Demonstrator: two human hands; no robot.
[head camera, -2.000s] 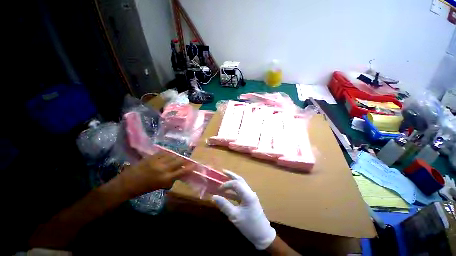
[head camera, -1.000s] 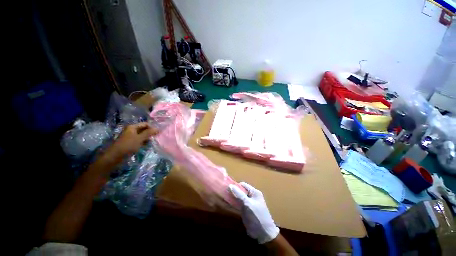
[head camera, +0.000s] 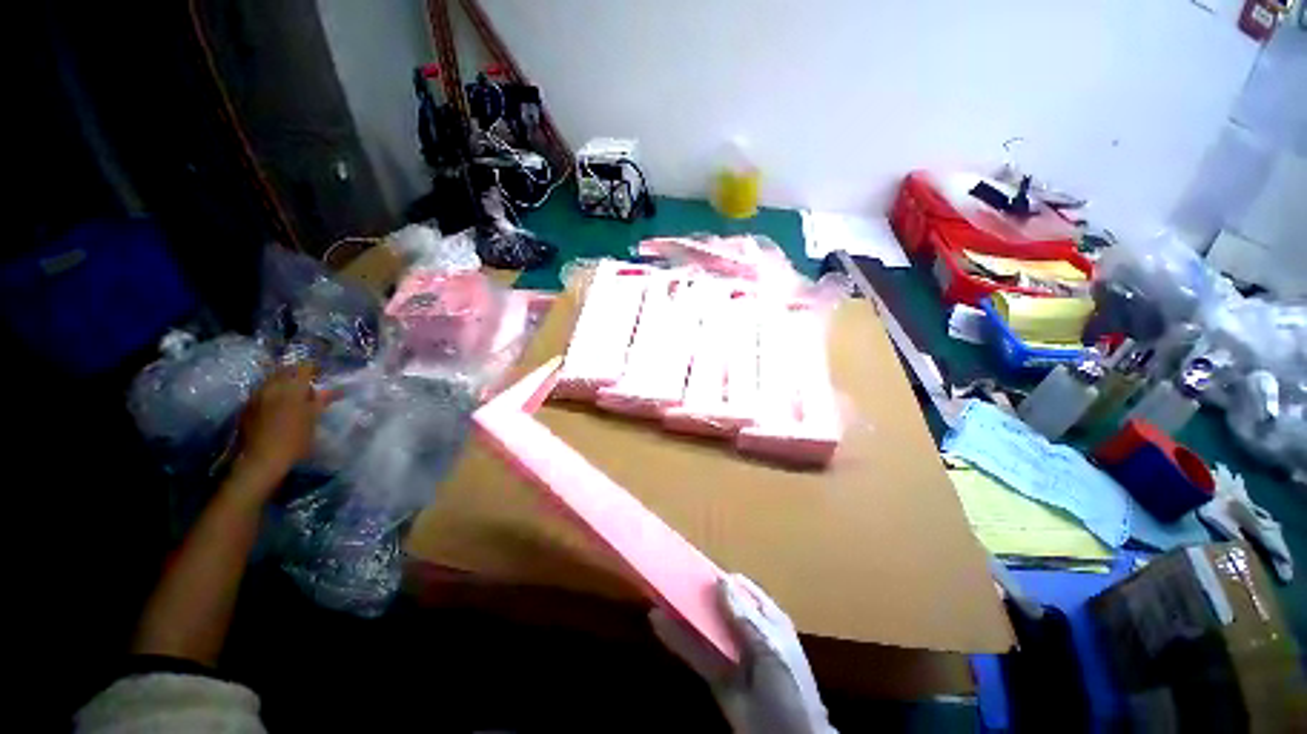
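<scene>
A pink L-shaped part (head camera: 609, 519) with no bag on it is held at its lower end by my right hand (head camera: 760, 663), which wears a white glove. Its short bent end points up and away, over the cardboard sheet (head camera: 889, 552). My bare left hand (head camera: 284, 409) is at the pile of crumpled clear bags (head camera: 344, 552) on the left; its fingers touch clear film, and I cannot tell how firmly they hold it. Several bagged parts (head camera: 688, 344) lie side by side on the cardboard.
More pink wrapped items (head camera: 437, 316) lie behind the bags. On the right are a light blue cloth (head camera: 1039, 466), a red and blue tape roll (head camera: 1154, 470), small bottles (head camera: 1061, 402), red bins (head camera: 953, 244) and a carton (head camera: 1197, 631). A yellow bottle (head camera: 737, 189) stands by the wall.
The clear bag has come off the pink part and is now at the left. My left hand has moved left, away from the part. My right hand still holds the lower end.
</scene>
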